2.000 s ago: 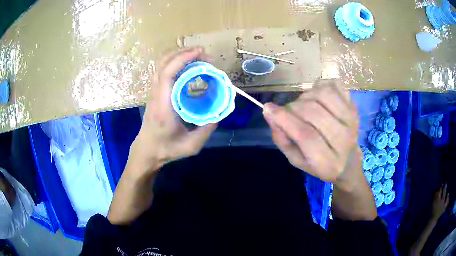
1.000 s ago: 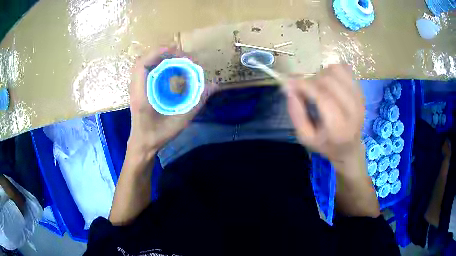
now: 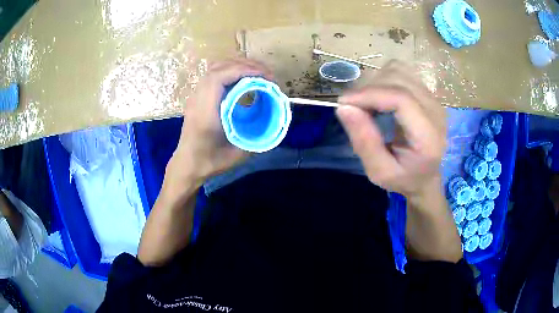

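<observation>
My left hand (image 3: 205,125) holds the light-blue housing (image 3: 255,137) with its open end facing the camera. My right hand (image 3: 398,131) pinches a thin white cotton swab (image 3: 315,103) between thumb and forefinger. The swab's tip touches or nearly touches the right rim of the housing. A small clear cup (image 3: 339,71) stands on the stained cardboard pad (image 3: 276,46). Spare swabs (image 3: 343,57) lie just behind the cup. Whether liquid is in the cup cannot be told.
A ribbed light-blue part (image 3: 456,23) stands at the table's back right, with a small white piece (image 3: 542,54) farther right. A right blue bin (image 3: 504,202) holds rows of ribbed parts. A left blue bin (image 3: 58,189) holds white liner (image 3: 110,202). Part of another person shows at lower left.
The swab has moved from the cup to the housing's rim. My left hand has brought the housing to the right, towards it, and tilted it. The view has shifted slightly.
</observation>
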